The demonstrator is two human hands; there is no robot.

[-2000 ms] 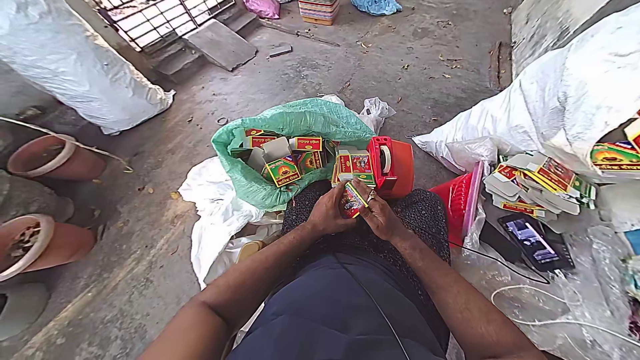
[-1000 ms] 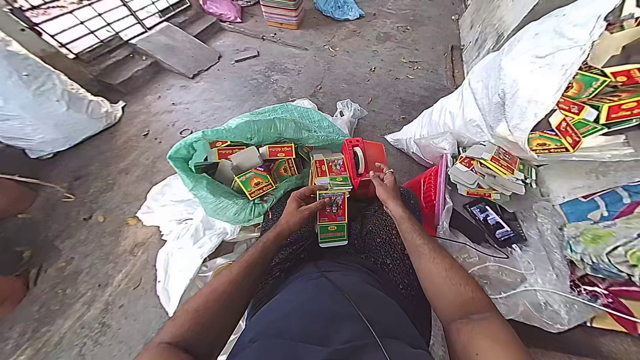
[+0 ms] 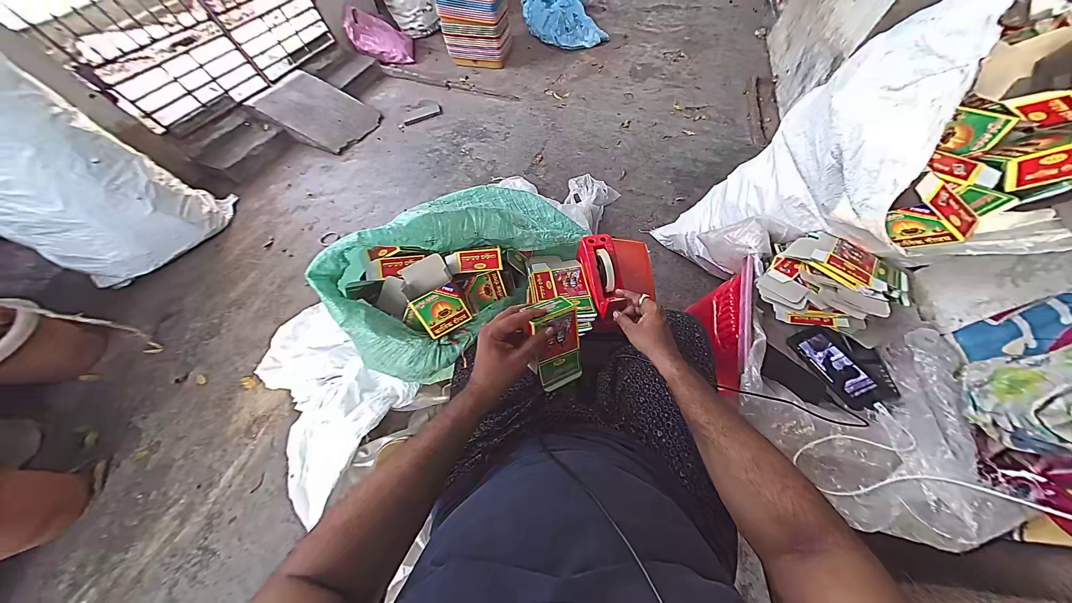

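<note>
A red and green printed cardboard box (image 3: 559, 347) is held between the thumb and fingers of my left hand (image 3: 507, 343). Just beyond it, more flattened cartons (image 3: 563, 285) lie in a small stack. To their right stands a red tape dispenser (image 3: 634, 270) with a roll of tape (image 3: 605, 270) in it. My right hand (image 3: 643, 321) is at the dispenser's near edge, thumb and forefinger close together; whether tape is between them cannot be told. An open green woven sack (image 3: 394, 230) on the left holds several made-up boxes (image 3: 440, 311).
A pile of flat cartons (image 3: 829, 276) lies on the right, beside a smartphone (image 3: 840, 368) and clear plastic sheeting (image 3: 904, 494). A white sack (image 3: 837, 142) spills cartons behind them. Red plastic (image 3: 722, 322) stands by my right knee. Thin cables cross the right side.
Two seconds ago both hands were together on a box. My right hand has moved right to the dispenser, while my left hand keeps the box. The view has shifted somewhat right.
</note>
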